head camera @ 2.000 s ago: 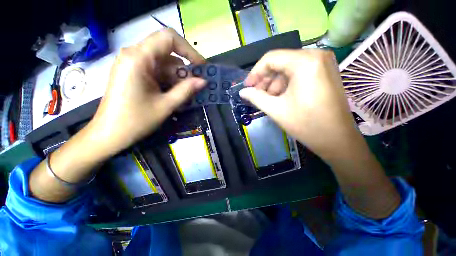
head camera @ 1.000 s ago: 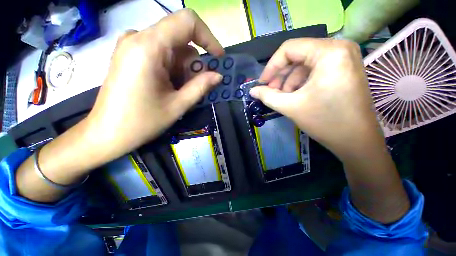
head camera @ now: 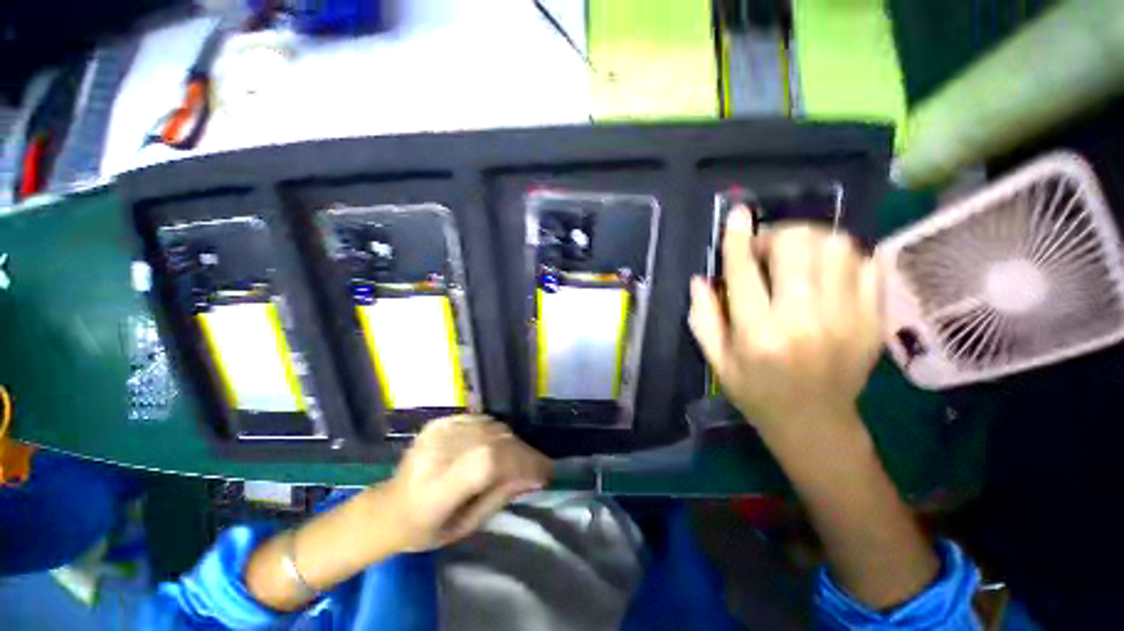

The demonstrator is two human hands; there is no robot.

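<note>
The black foam tray (head camera: 493, 314) holds phones in its four pockets. Three phones (head camera: 407, 351) (head camera: 250, 358) (head camera: 582, 351) show pale batteries with yellow edges and dark camera areas. My right hand (head camera: 789, 327) lies over the rightmost phone (head camera: 807, 203), index fingertip at its top camera area and thumb at its left side; it covers most of that phone. My left hand (head camera: 462, 481) is curled at the tray's front edge. A blurred, greyish see-through strip (head camera: 629, 461), seemingly the ring sheet, extends right from its fingers.
A pink fan (head camera: 1011, 284) stands at the right. Behind the tray lie white paper (head camera: 456, 80) and a lime-green pad (head camera: 653, 62) with another phone (head camera: 756, 68). Orange-handled cutters (head camera: 187, 113) lie at the upper left. The green mat (head camera: 68, 321) shows at the left.
My hands have parted: the left moved down to the tray's front edge, the right onto the rightmost phone. The view has shifted, uncovering the other three phones.
</note>
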